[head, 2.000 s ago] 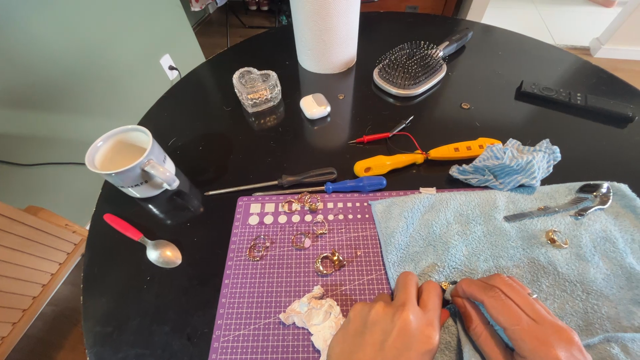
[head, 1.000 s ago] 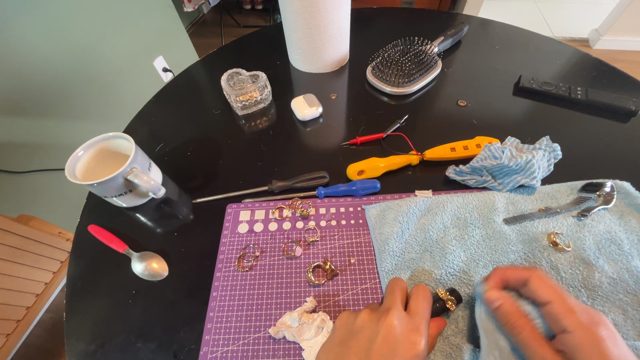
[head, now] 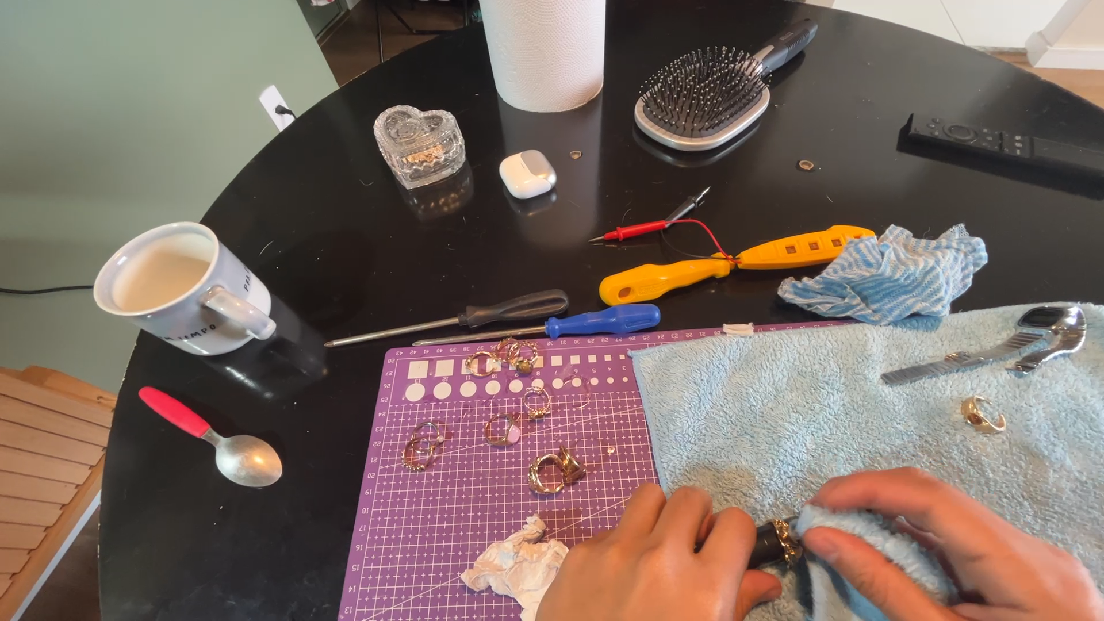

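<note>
My left hand [head: 660, 561] grips a dark cylindrical piece [head: 765, 545] at the lower middle. A gold-coloured ring [head: 786, 542] sits around its right end. My right hand [head: 940, 543] pinches a fold of the light blue terry cloth [head: 733, 414] against that ring. Farther up on the cloth lie another gold-coloured ring [head: 983, 415] and a metal wristwatch [head: 1048, 332]. Several rings, among them a gold-coloured one [head: 546, 474] and one with a pink stone [head: 502, 429], rest on the purple cutting mat [head: 388, 517]. Crumpled white tissue [head: 515, 569] lies beside my left hand.
Beyond the mat lie a black-handled screwdriver [head: 517, 306], a blue-handled screwdriver [head: 604, 320], a yellow tester [head: 664, 280] and a striped cloth [head: 888, 272]. A mug [head: 185, 289] and spoon [head: 248, 460] stand left. Farther back are a glass heart box [head: 420, 147], earbud case [head: 527, 173], paper towel roll [head: 548, 52], hairbrush [head: 703, 99] and remote [head: 992, 142].
My right hand has brought up a fold of the blue cloth, which now touches the ring on the dark piece. One second ago this ring showed more fully, with the cloth farther right.
</note>
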